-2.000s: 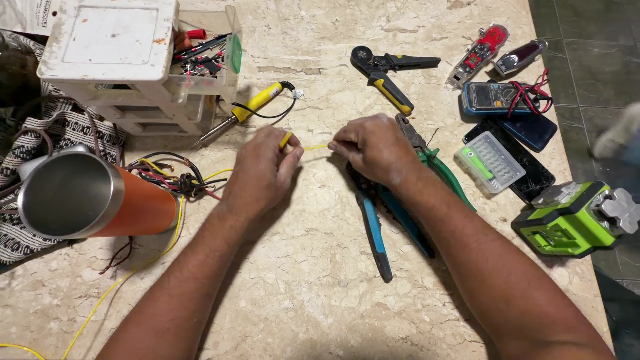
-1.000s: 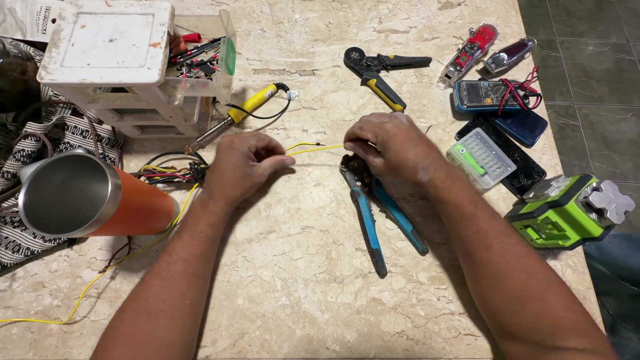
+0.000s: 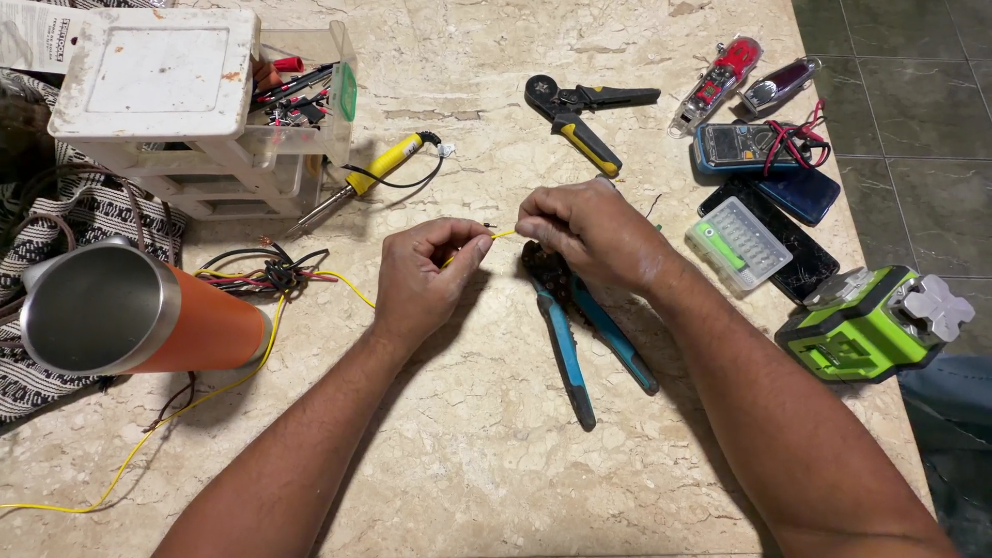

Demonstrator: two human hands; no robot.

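My left hand (image 3: 426,271) pinches a thin yellow wire (image 3: 503,234) between thumb and forefinger. The wire spans the short gap to my right hand (image 3: 593,232), whose fingertips grip it too. A small dark-tipped piece (image 3: 489,225) shows just above my left fingertips; what it is cannot be told. Beneath my right hand lie blue-handled pliers (image 3: 570,349), their head partly covered. More yellow wire (image 3: 349,285) runs left from my left hand to a bundle of black and red wires (image 3: 283,273). A yellow-handled soldering iron (image 3: 387,163) lies behind my left hand.
Left stand an orange tumbler (image 3: 209,322) and a plastic drawer unit (image 3: 155,70) with an open drawer. A crimping tool (image 3: 577,116) lies behind my right hand. A multimeter (image 3: 728,147), phones (image 3: 798,194), a clear bit case (image 3: 738,244) and a green laser level (image 3: 860,325) line the right edge.
Between two seconds ago and now, the gap between my hands has narrowed, with the yellow wire still held. Green-handled pliers visible under my right forearm two seconds ago are now almost wholly hidden.
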